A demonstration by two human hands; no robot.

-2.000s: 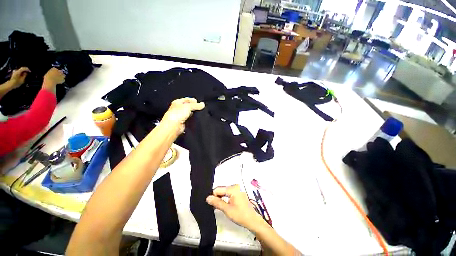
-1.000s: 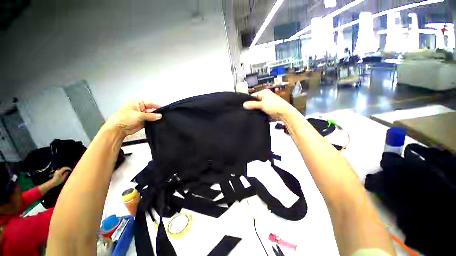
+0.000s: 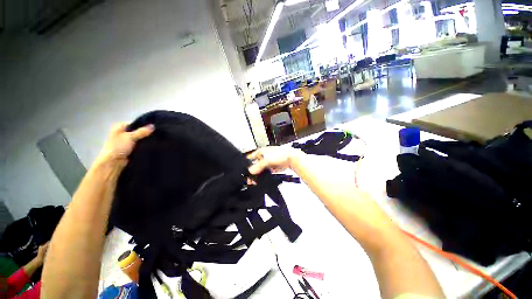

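Note:
A black bag body (image 3: 175,169) is held up above the white table, tilted down to the right, with a thin pale line on its lower right part. My left hand (image 3: 125,142) grips its upper left edge. My right hand (image 3: 268,160) grips its right end. Black straps (image 3: 280,210) hang below the bag and lie on the table. The bag hides part of the table behind it.
An orange bottle (image 3: 129,264), tape roll (image 3: 198,275) and red-pink tool (image 3: 308,272) lie below the bag. Black bags (image 3: 466,193) and a blue-capped container (image 3: 409,139) stand right, near an orange hose (image 3: 449,255). Another person's red sleeve (image 3: 26,279) shows left.
The bag has moved left and tilted, its right end now lower. My right hand has moved down and left with it. The view has turned right.

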